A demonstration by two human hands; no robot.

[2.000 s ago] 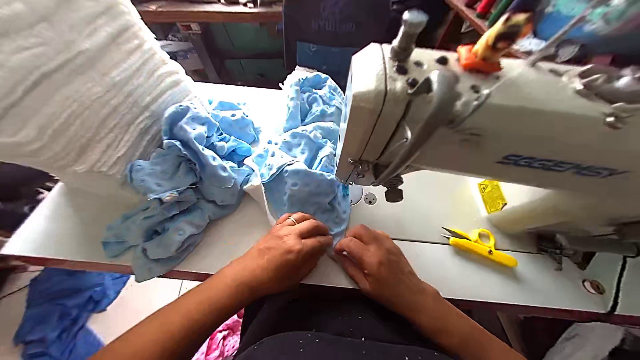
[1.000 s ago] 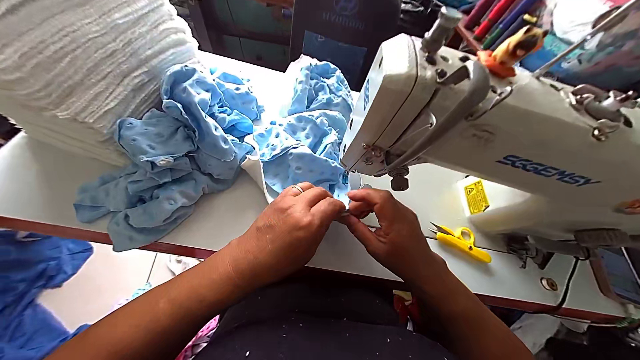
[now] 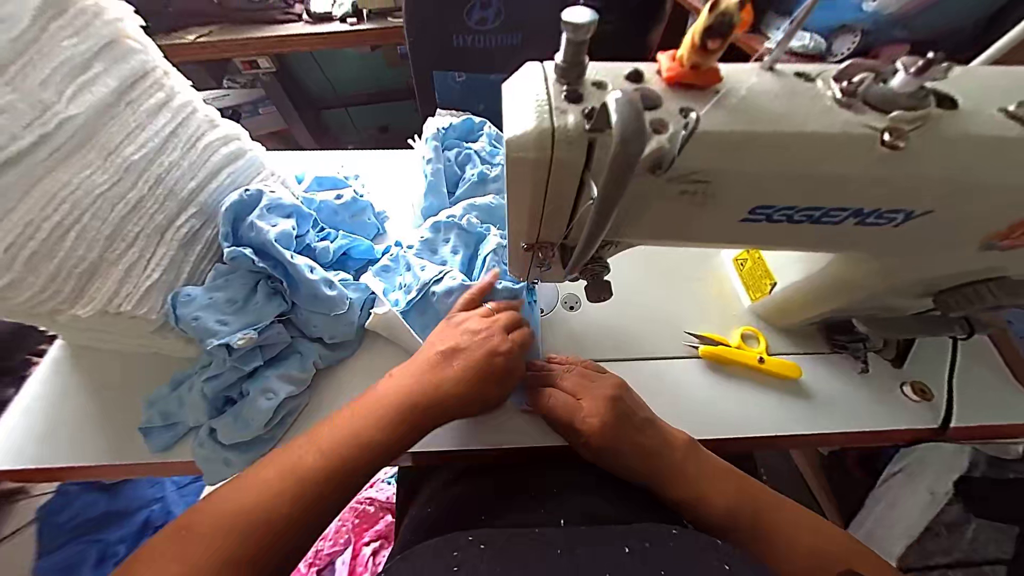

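Light blue dotted fabric [image 3: 456, 240] lies bunched left of the needle of a white sewing machine [image 3: 720, 160], its right edge under the presser foot [image 3: 531, 292]. My left hand [image 3: 480, 352], with a ring on one finger, rests on this fabric just in front of the foot, one finger pointing out over it. Close against it, my right hand [image 3: 588, 400] lies on the fabric's near right edge, fingertips touching the cloth. Whether either hand pinches the cloth is hard to tell. Yellow thread snips [image 3: 748, 352] lie on the table right of my hands.
A tall stack of white cloth [image 3: 120, 176] stands at the left, beside another crumpled blue dotted piece [image 3: 280, 296]. A small spool [image 3: 917, 391] sits near the table's right front. Dark blue cloth [image 3: 120, 524] and pink cloth [image 3: 356, 528] are below the table edge.
One second ago my fingers were together at the fabric's near edge; now my left hand lies flatter, with a finger extended toward the presser foot, and my right hand is spread lower on the edge.
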